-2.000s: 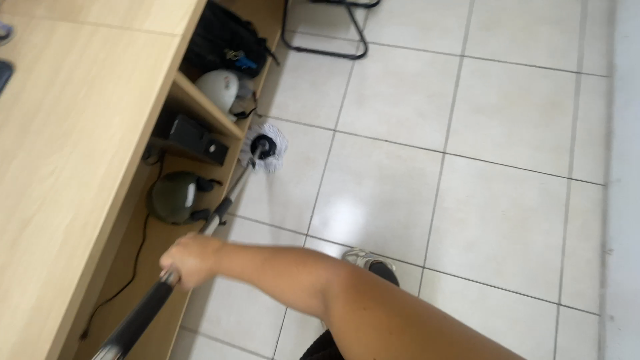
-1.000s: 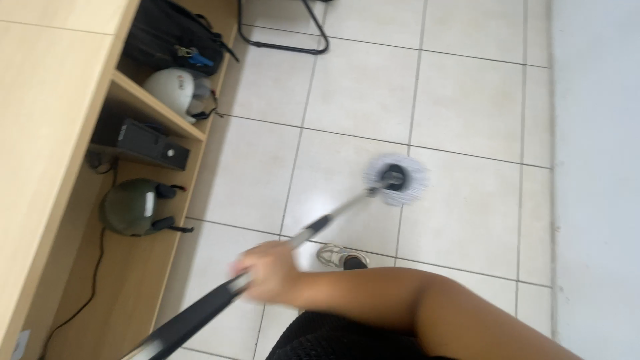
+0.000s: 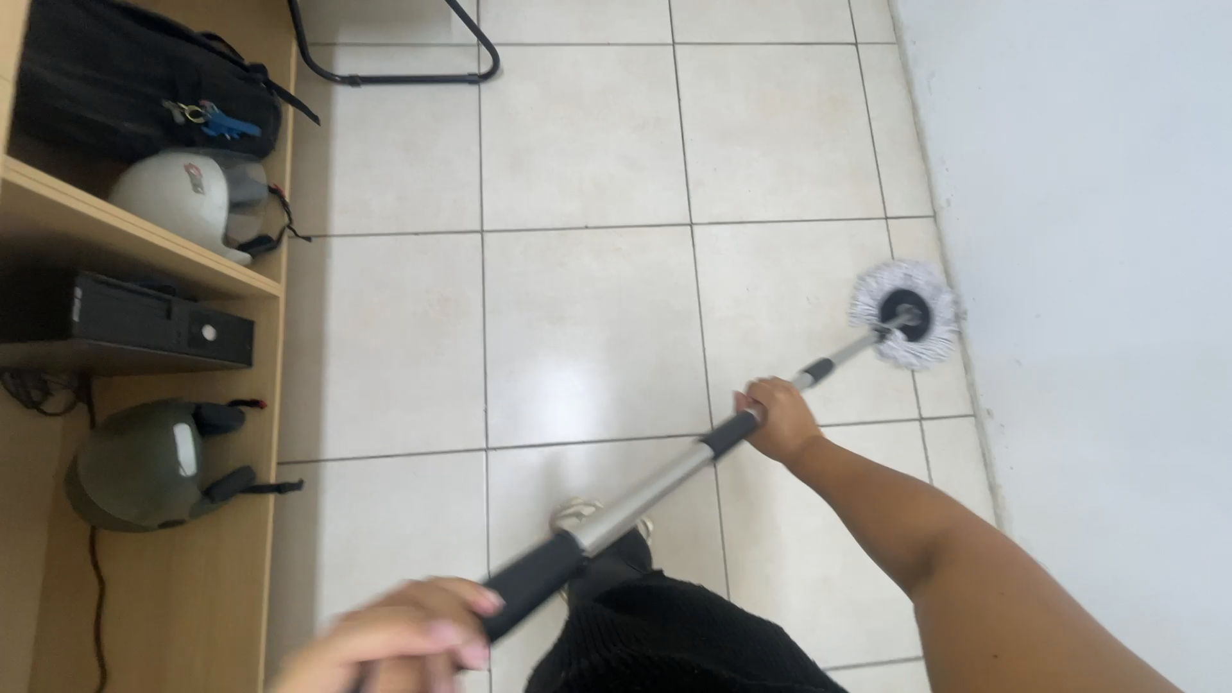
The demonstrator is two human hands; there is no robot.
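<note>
A spin mop's round head [image 3: 905, 313], with grey-white strands around a black disc, lies on the tiled floor against the foot of the wall at the right. Its metal handle [image 3: 643, 494] runs down and left across the view. My right hand [image 3: 778, 420] grips the handle beside a black collar, partway up from the mop head. Near the bottom edge, my left hand [image 3: 409, 630] is closed around the black grip [image 3: 534, 585] at the upper end; it is a little blurred, and the handle's tip is hidden.
Wooden shelving [image 3: 274, 385] at the left holds a black backpack [image 3: 135, 82], a white helmet [image 3: 183, 197], a black computer case [image 3: 159, 322] and a green helmet [image 3: 144, 467]. A black metal chair base [image 3: 414, 79] stands above. The white wall [image 3: 1088, 241] bounds the right; my shoe [image 3: 576, 513] shows below.
The mop head has swept right from beside the shelving, across the tiles, to the wall. My right hand has moved right with the handle. My left hand has come into view.
</note>
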